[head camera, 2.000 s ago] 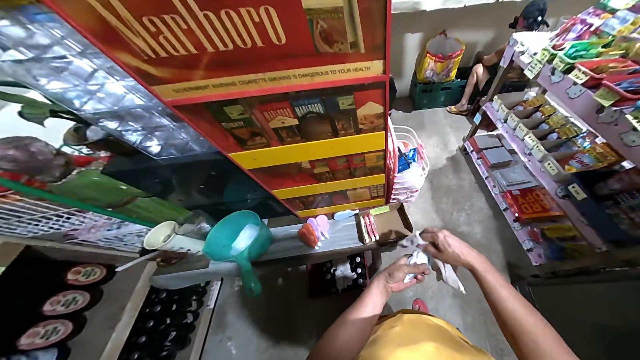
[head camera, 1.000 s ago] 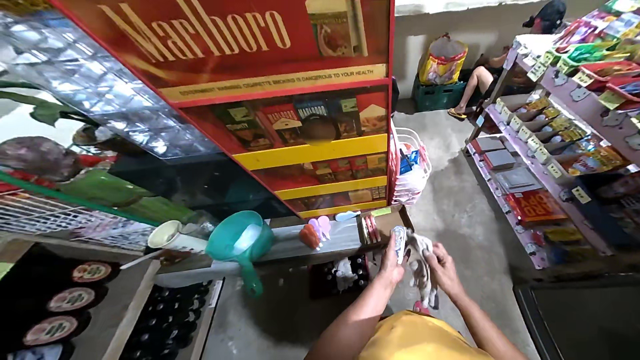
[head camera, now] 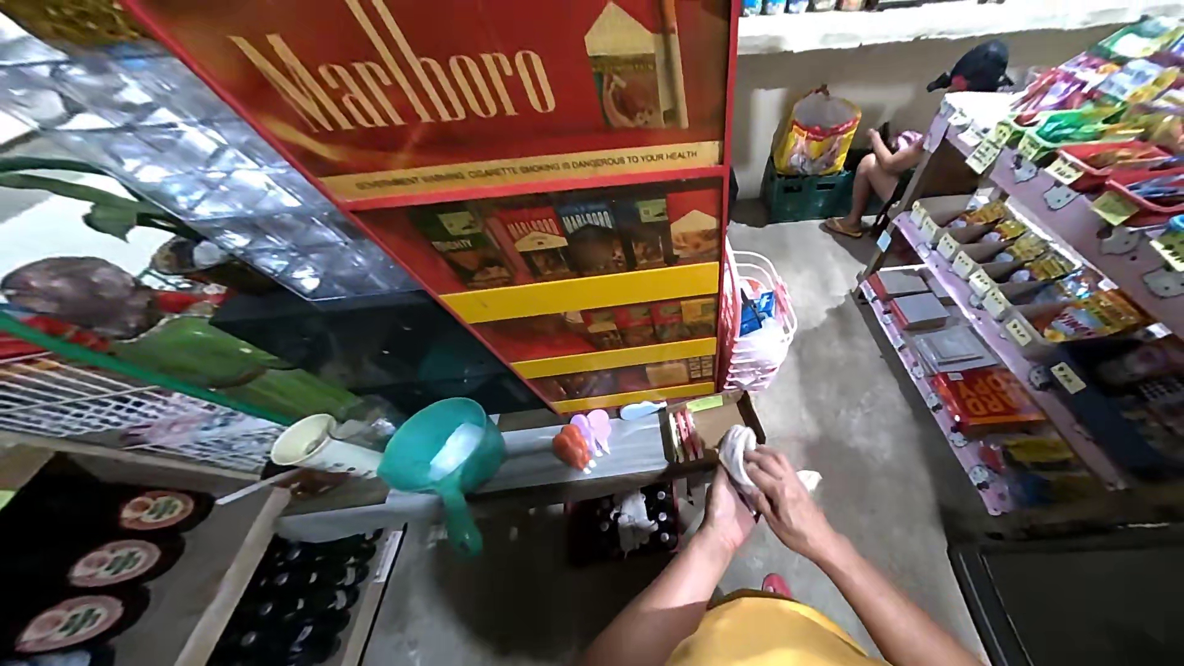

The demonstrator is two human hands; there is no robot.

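A bunched white cloth (head camera: 737,455) is between my two hands, in front of my yellow shirt. My left hand (head camera: 726,509) grips it from below, partly hidden behind the other hand. My right hand (head camera: 782,495) presses on the cloth with bent fingers, and a pale end shows beyond its knuckles. Just past the hands, an open cardboard box (head camera: 717,425) with small red and white packs sits on the ledge. Left of it lie a light blue plastic item (head camera: 641,409), an orange-red item (head camera: 572,448) with pink and purple pieces, and a green plastic dipper (head camera: 444,449).
A red Marlboro cigarette cabinet (head camera: 546,176) rises behind the ledge. Bottle crates (head camera: 622,523) stand below and at left. A white plastic basket (head camera: 758,324) is beside the cabinet. Shelves of packaged goods (head camera: 994,398) line the right. A seated person (head camera: 888,171) is near a green crate (head camera: 807,192).
My hands have come together around the cloth, which hung loosely between them a second ago and is now bunched up.
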